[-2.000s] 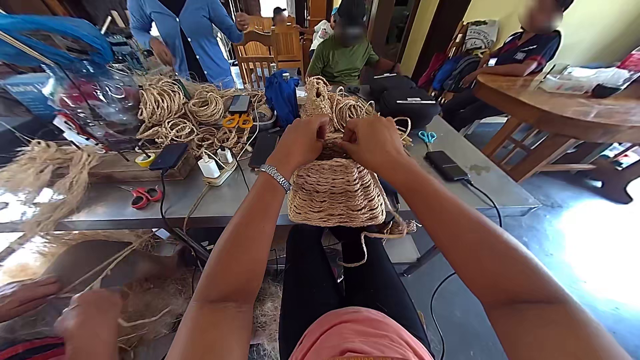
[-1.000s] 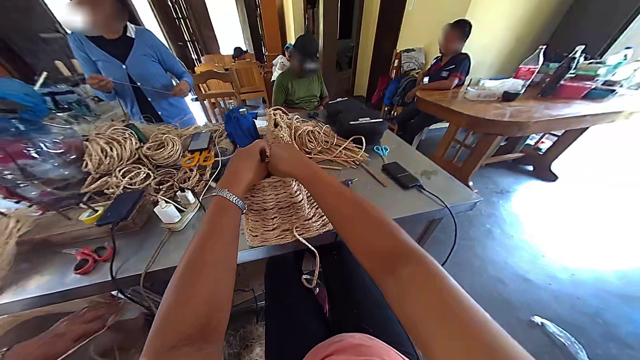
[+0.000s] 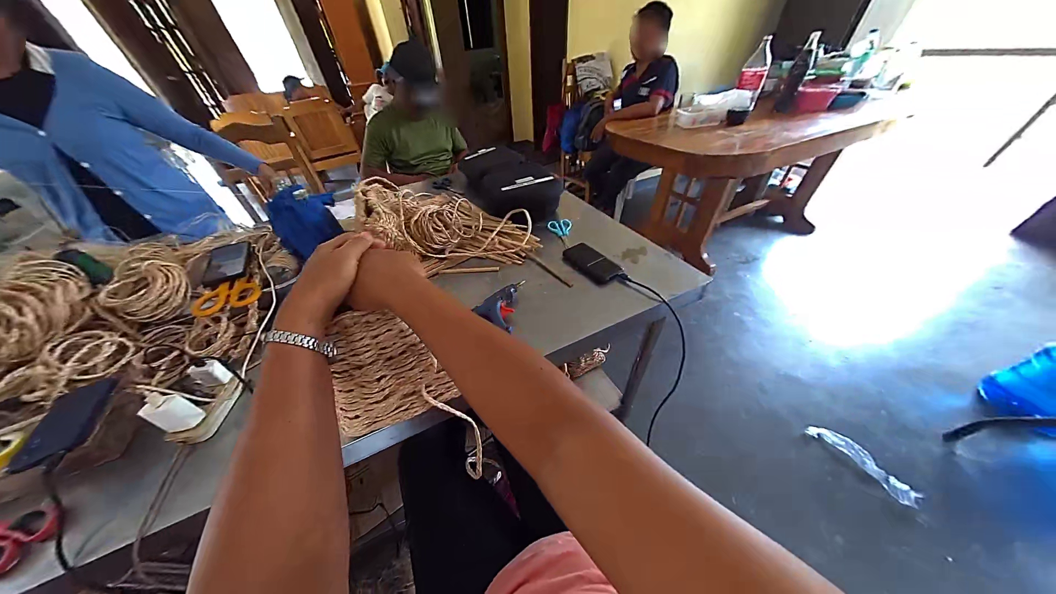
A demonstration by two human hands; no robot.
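A woven piece of natural-fibre rope [image 3: 384, 379] lies at the near edge of the metal table, partly under my forearms, with a loose cord end [image 3: 476, 445] hanging over the edge. My left hand [image 3: 330, 272] and my right hand [image 3: 384, 276] are pressed together at its far end, fingers bent. Whatever is between them is hidden. Just beyond them is a bundle of rope coils and thin sticks [image 3: 454, 231]. To the right of my right forearm a glue gun [image 3: 497, 307] lies on the table.
Rope coils [image 3: 144, 280], orange-handled scissors [image 3: 227, 297], a phone [image 3: 227, 262] and white plugs [image 3: 172, 411] fill the left side. Blue scissors [image 3: 560, 229], a black power bank [image 3: 594, 264] with a cable and black cases [image 3: 516, 190] are at right. A person in blue stands at left; others sit beyond.
The woven piece, upright over my lap two seconds ago, now lies on the table's near edge. My hands have come together. The view has swung right. The person in blue now reaches an arm out.
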